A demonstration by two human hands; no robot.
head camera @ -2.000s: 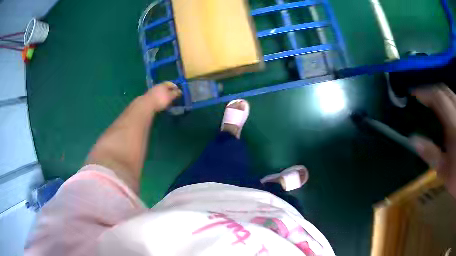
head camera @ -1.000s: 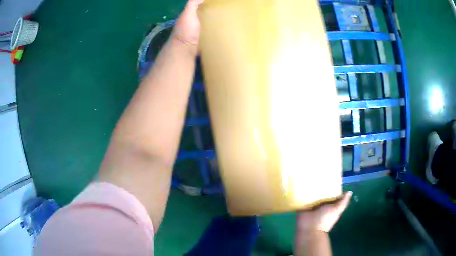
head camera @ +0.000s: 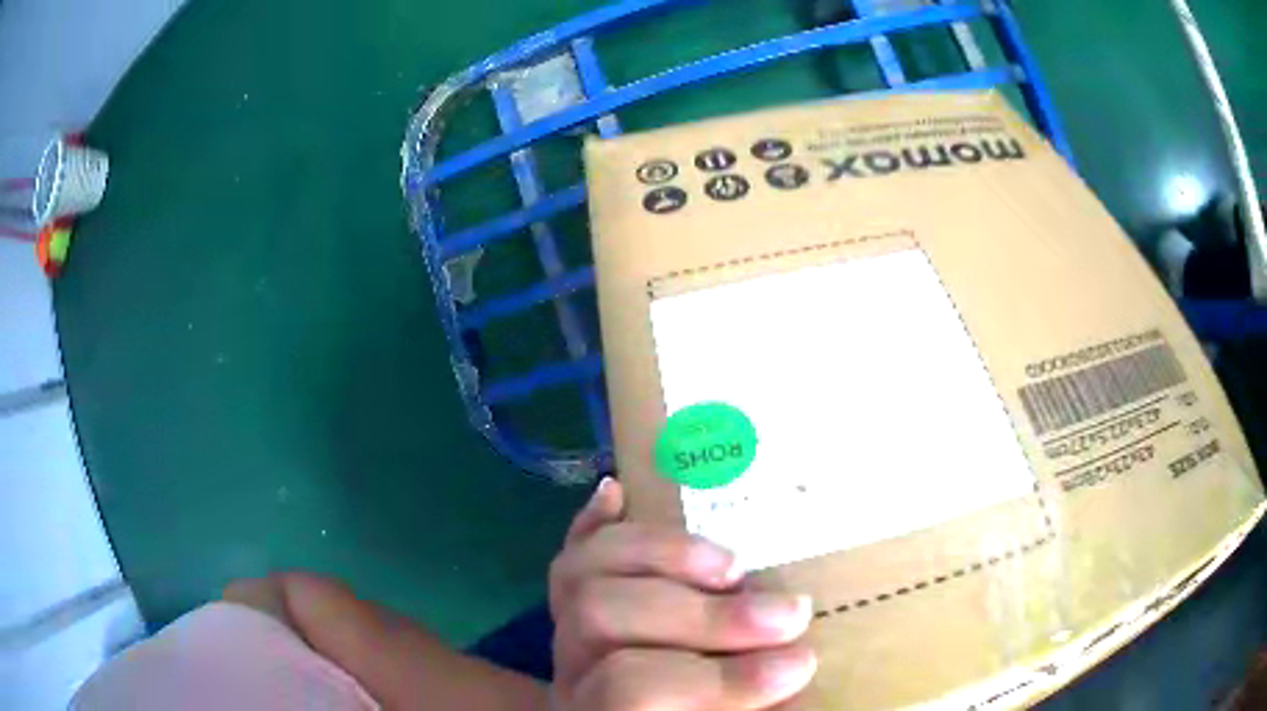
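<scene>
A brown carton (head camera: pixel 834 181) with upside-down "momax" print is tilted close in front of me and fills the lower right of the view. Its facing side has a white label (head camera: pixel 848 375), a round green ROHS sticker (head camera: pixel 705 446) and a barcode. My left hand (head camera: pixel 674 611) is on its lower left edge, with the fingers over the label's corner. My right hand is not in view. The carton's underside and far side are hidden.
The blue slatted trolley (head camera: pixel 535 208) stands behind and left of the carton, partly covered by it. A white perforated basket (head camera: pixel 72 181) is by the white wall at far left, beside an orange and green item (head camera: pixel 53 247). A pale pole (head camera: pixel 1226 111) shows at right.
The carton has turned and tilted, so its printed, labelled side now faces me, and it has moved right and down. My right hand has gone out of view. More of the trolley's left end shows.
</scene>
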